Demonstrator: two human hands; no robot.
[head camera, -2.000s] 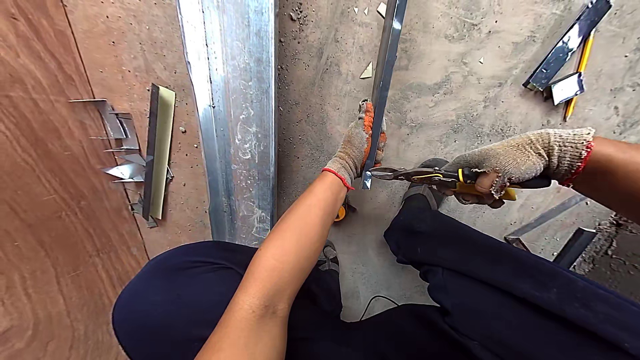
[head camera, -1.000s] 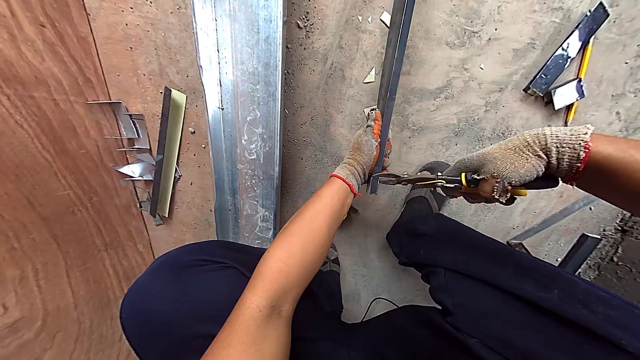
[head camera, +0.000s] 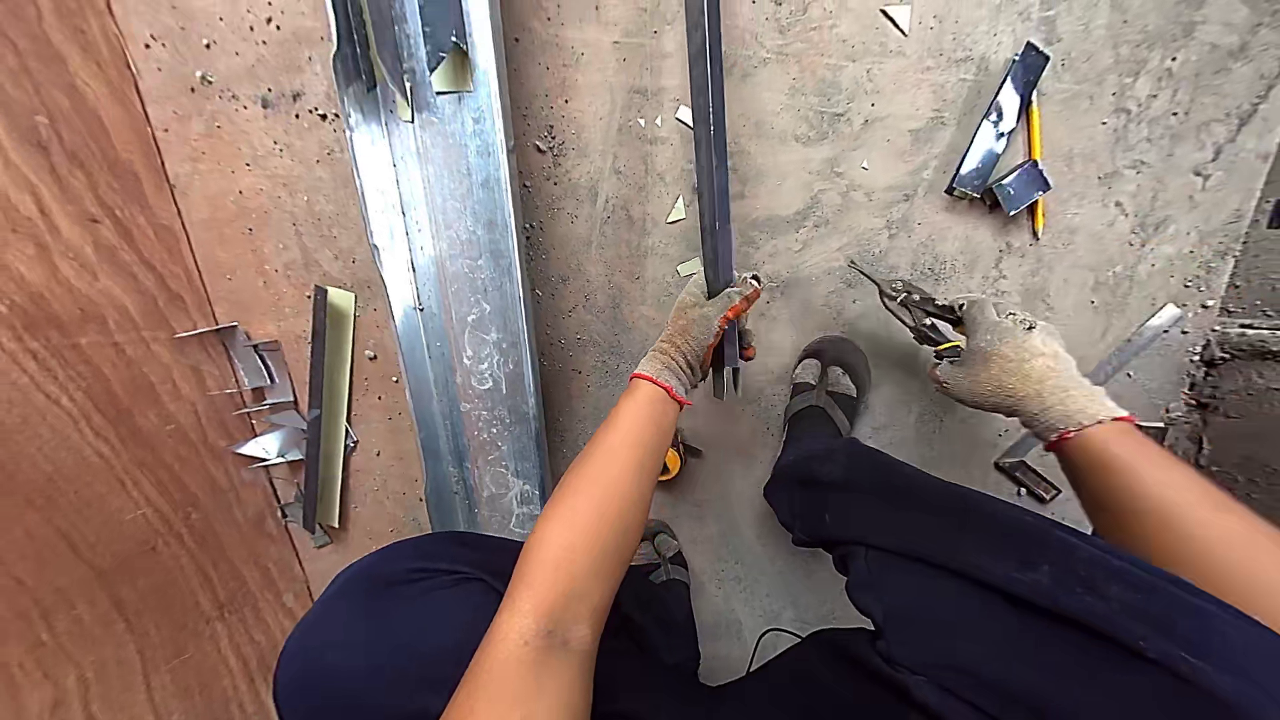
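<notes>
My left hand (head camera: 705, 335), in a knit work glove with orange on its fingers, grips a long dark metal channel strip (head camera: 710, 150) near its lower end. The strip runs up out of view, and its cut end shows just below the glove. My right hand (head camera: 1020, 365), gloved too, holds a pair of metal snips (head camera: 915, 305) to the right of the strip. The snips' jaws point up and left, apart from the strip. Part of their handles is hidden in the glove.
A wide galvanized steel channel (head camera: 460, 300) lies left of my arm. Metal offcuts (head camera: 270, 400) and a short strip (head camera: 330, 410) lie farther left by a plywood sheet (head camera: 90, 400). At upper right are a yellow pencil (head camera: 1036, 170) and a dark metal piece (head camera: 1000, 120). My shoe (head camera: 830, 385) stands between my hands.
My right hand has drawn the snips away from the strip's lower end, to the right. My left hand still holds the strip. The view has shifted somewhat.
</notes>
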